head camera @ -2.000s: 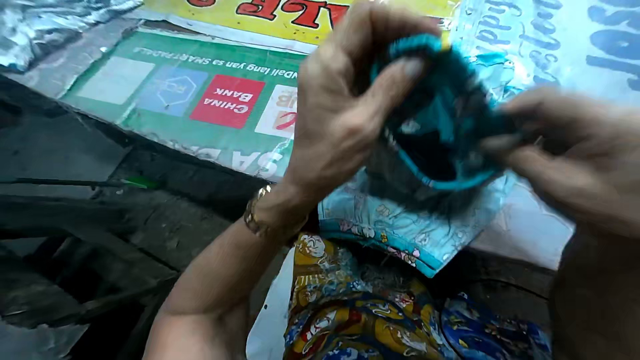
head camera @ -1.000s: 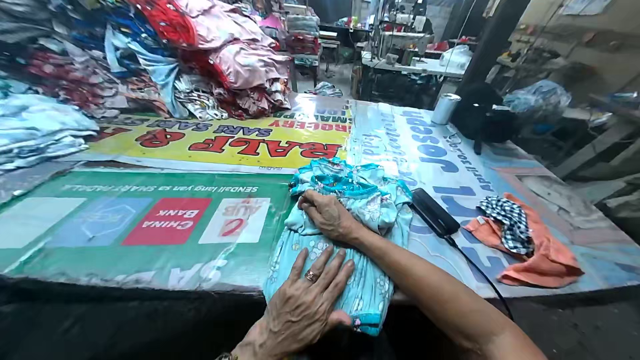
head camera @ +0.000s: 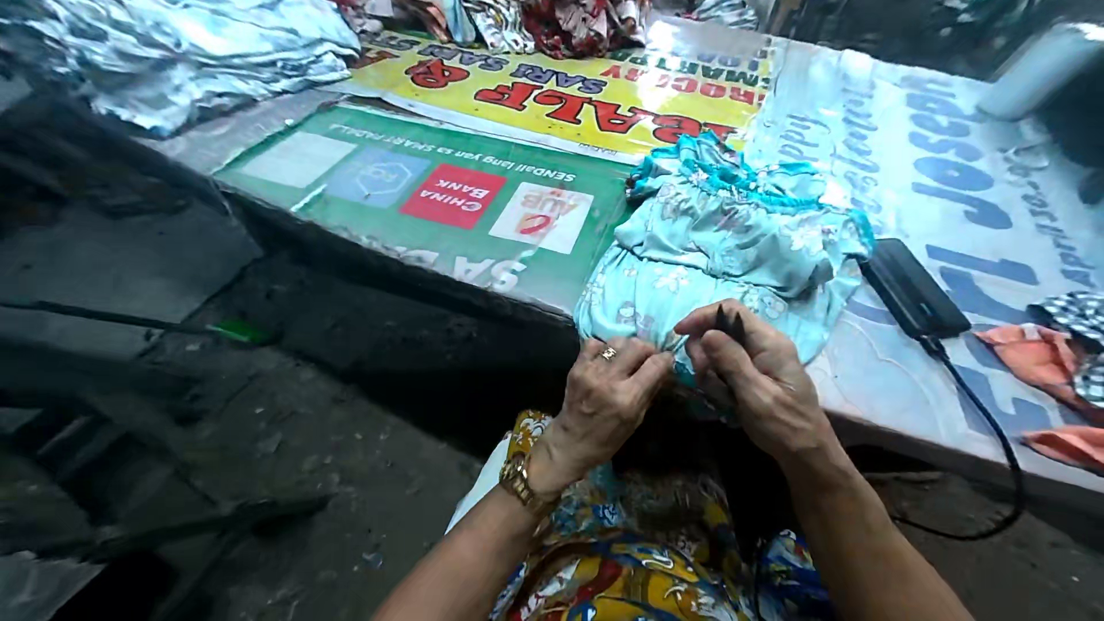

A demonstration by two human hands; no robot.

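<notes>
A light-blue printed garment (head camera: 724, 233) with teal ruffled trim lies on the table's near edge. Its lower end is at my hands. My left hand (head camera: 604, 392), with a ring and a gold-coloured watch, pinches the garment's near edge. My right hand (head camera: 755, 371) is just beside it, closed around a small dark pointed tool (head camera: 730, 322), perhaps thread snips, whose two tips stick up between thumb and fingers. Whether the right fingertips also hold cloth is hard to tell.
A black power bank (head camera: 916, 289) with a cable lies right of the garment, near orange cloth (head camera: 1035, 362). Pale-blue cloth (head camera: 190, 52) is heaped at the back left. Printed tarpaulins (head camera: 371, 181) cover the table. A white cylinder (head camera: 1039, 69) stands back right.
My hands were spread flat on the garment one second ago; now they are together at its near edge, and the dark tool shows in my right hand. The view has tilted down.
</notes>
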